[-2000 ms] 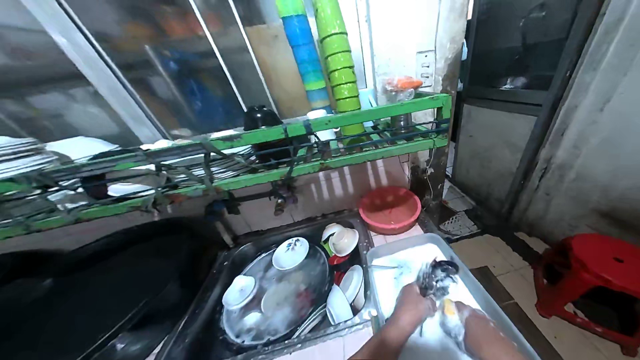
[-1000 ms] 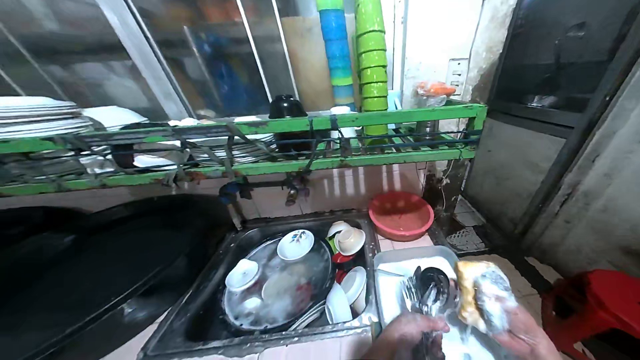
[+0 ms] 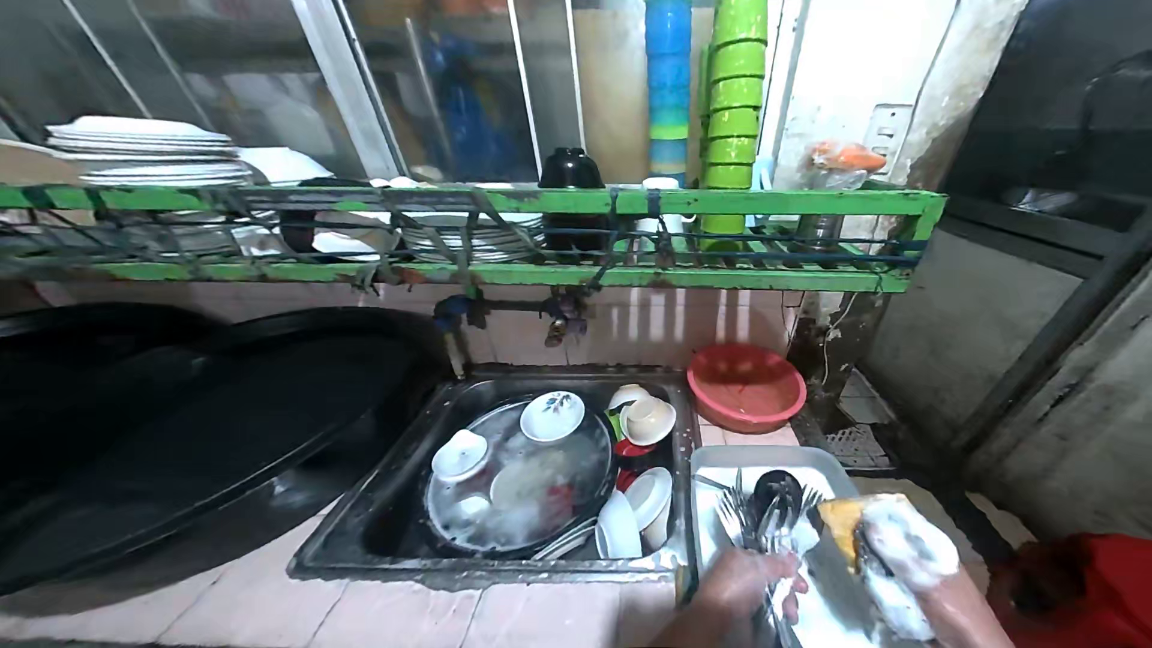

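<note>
My left hand is closed around a bunch of forks and spoons, their heads pointing up and away, with a dark round ladle or spoon head among them. My right hand holds a foamy yellow sponge just right of the bunch; its fingers are mostly hidden by suds. Both hands are over a pale plastic tub at the lower right. In the metal sink to the left, a round basin of cloudy water holds a floral bowl and another white bowl.
More bowls lean in the sink's right side. A red plastic basin stands behind the tub. Large black pans fill the left. A green rack with plates and stacked green cups spans the wall. A red stool is at right.
The sponge was low against the utensils two seconds ago; it is now apart, to their right. The bunch of cutlery stands more upright and spread in my left hand. The view has shifted.
</note>
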